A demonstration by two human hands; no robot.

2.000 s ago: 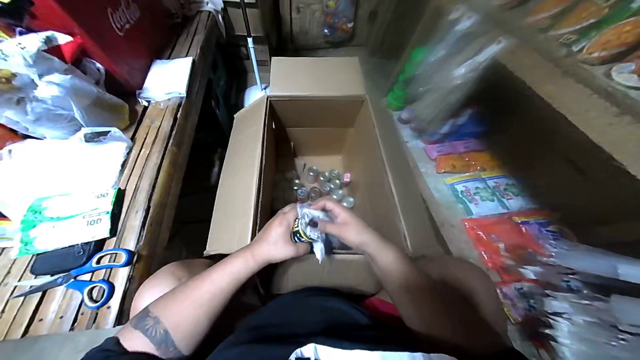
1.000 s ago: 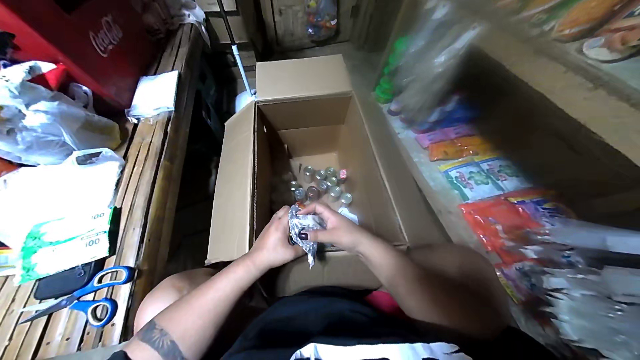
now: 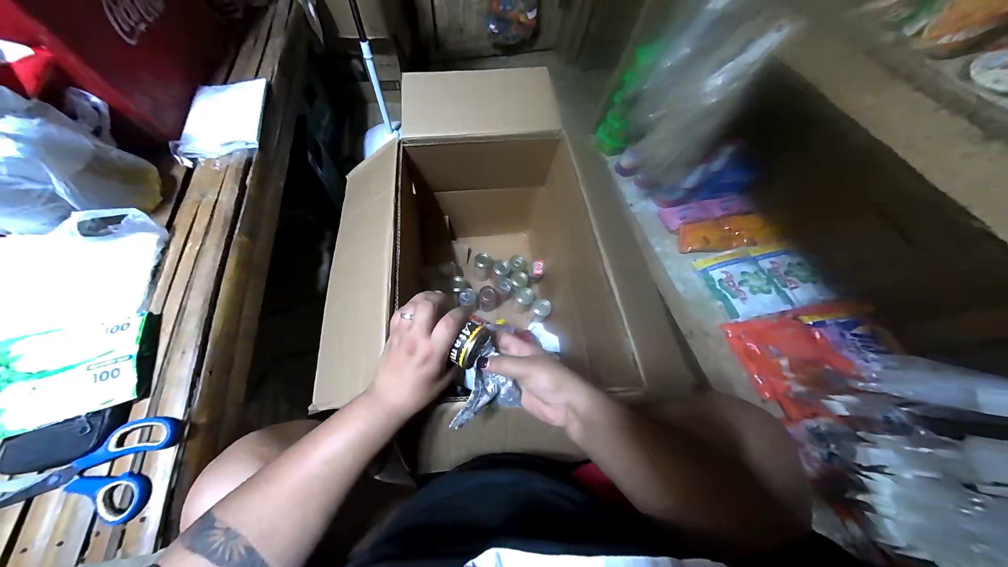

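My left hand (image 3: 421, 346) holds a small black jar with yellow lettering (image 3: 470, 344) over the near end of an open cardboard box (image 3: 614, 315). From the other side, my right hand (image 3: 539, 378) grips crumpled silvery wrapping (image 3: 492, 390) that hangs under and beside the jar. Several small glass jars or bottles (image 3: 504, 285) stand on the box floor beyond my hands. Among them, at the right, is a small red-and-white item (image 3: 538, 269). A whitish piece (image 3: 545, 337) lies just past my right fingers, partly hidden.
On the slatted wooden bench (image 3: 224, 260) at left are blue-handled scissors (image 3: 102, 468), a dark case (image 3: 59, 441), a green-and-white pack (image 3: 75, 374) and plastic bags (image 3: 63, 173). Colourful packets (image 3: 768, 283) line the right side. Box flaps (image 3: 354, 291) spread outward. A light-blue pole (image 3: 376, 87) stands behind.
The jar's dark, yellow-marked side shows now, where silvery wrapping covered most of it a second ago. The wrapping hangs lower, under my right hand.
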